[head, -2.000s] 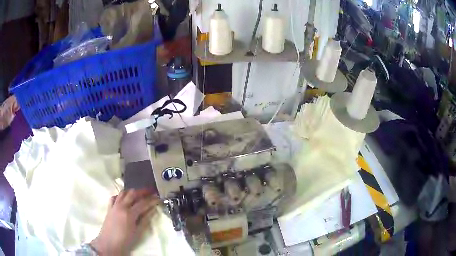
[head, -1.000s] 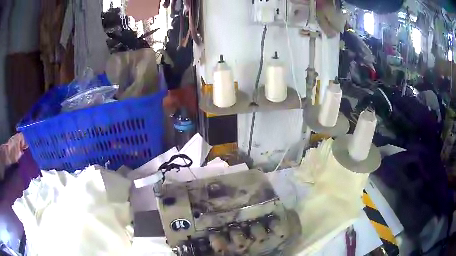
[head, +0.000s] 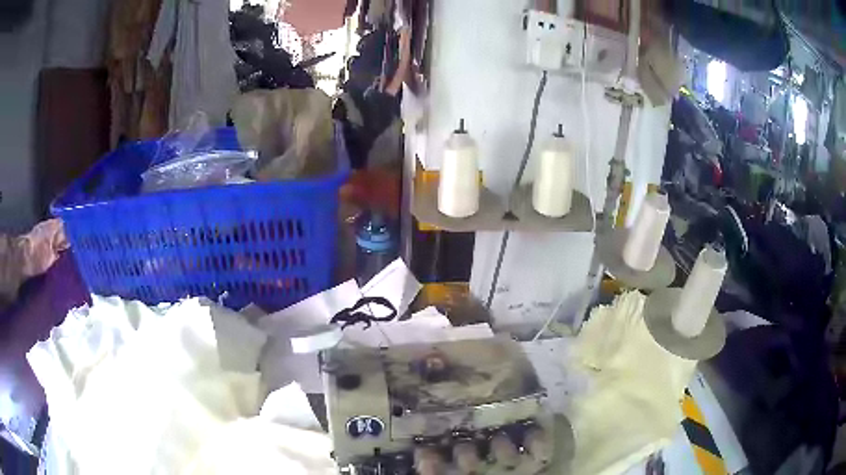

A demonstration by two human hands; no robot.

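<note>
The overlock machine shows at the bottom centre, its front cut off by the frame's lower edge. A row of tension knobs shows on its front. Cream cut pieces lie heaped left of the machine, overexposed to white in places; a flap of cloth reaches the machine's left side. More cream cloth hangs in folds to the right. Neither of my hands is in the picture.
A blue plastic basket stands behind the heap, with clear plastic and tan cloth in it. Black-handled scissors lie on white paper. Several thread cones stand behind and right. A dark bottle stands beside the basket. Striped tape is at right.
The view has tilted up and turned left, so the scene sits lower and further right. My left hand, earlier on the cloth beside the machine, is out of view. A cloth flap is raised there.
</note>
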